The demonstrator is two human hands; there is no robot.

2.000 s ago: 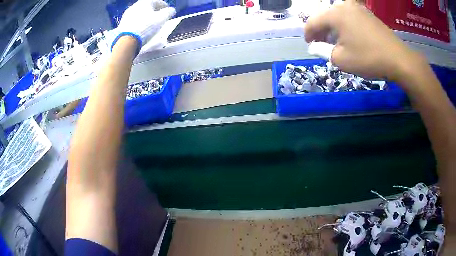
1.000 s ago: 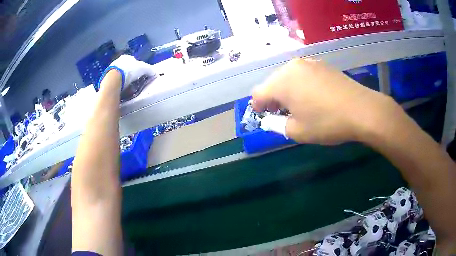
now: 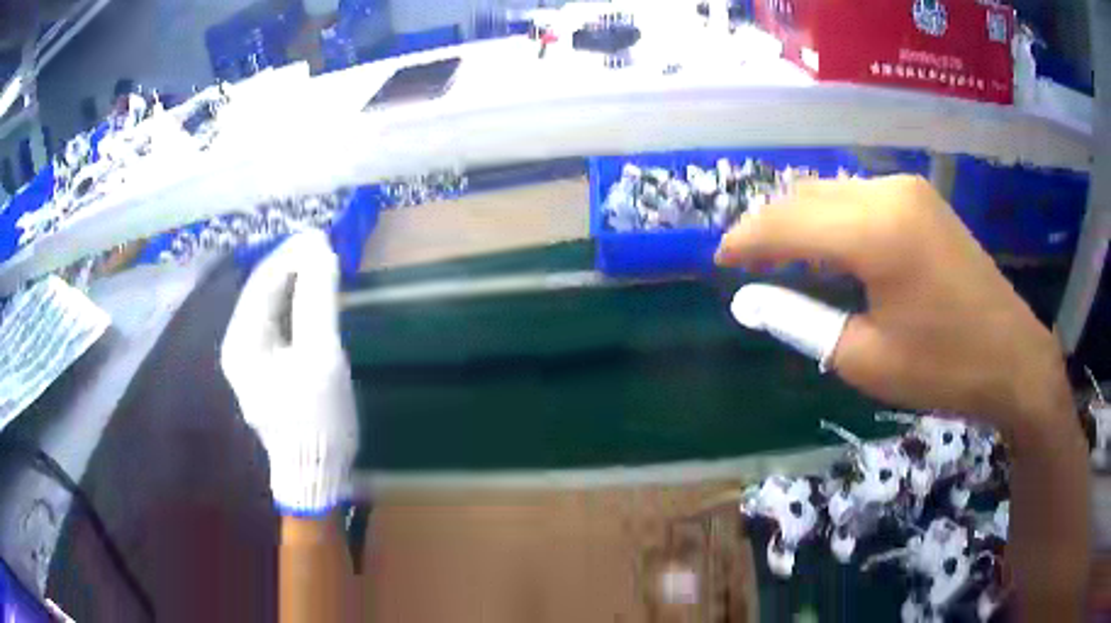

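My left hand (image 3: 295, 365), in a white knitted glove with a blue cuff, is over the dark panel at the left; a dark slit shows between its fingers, and I cannot tell if it holds anything. My right hand (image 3: 902, 292), bare with a white sleeve on the thumb, is over the green belt at the right. Its thumb and fingers are apart and nothing shows between them. A blue bin (image 3: 658, 253) full of small white and silvery parts is behind it. Part-assembled white units (image 3: 895, 481) with dark holes and thin rods lie below it at the right.
The green belt (image 3: 536, 377) crosses the middle. A stained brown board (image 3: 512, 548) is in front. A white shelf (image 3: 524, 128) beyond bears a dark flat item (image 3: 414, 83) and a red box (image 3: 902, 49). Another blue bin (image 3: 353, 231) is at the left. A printed sheet (image 3: 46, 341) lies far left.
My left hand has come back from the shelf down to the near side of the belt. My right hand has pulled back from the blue bin, its thumb and fingers now apart. The view has shifted.
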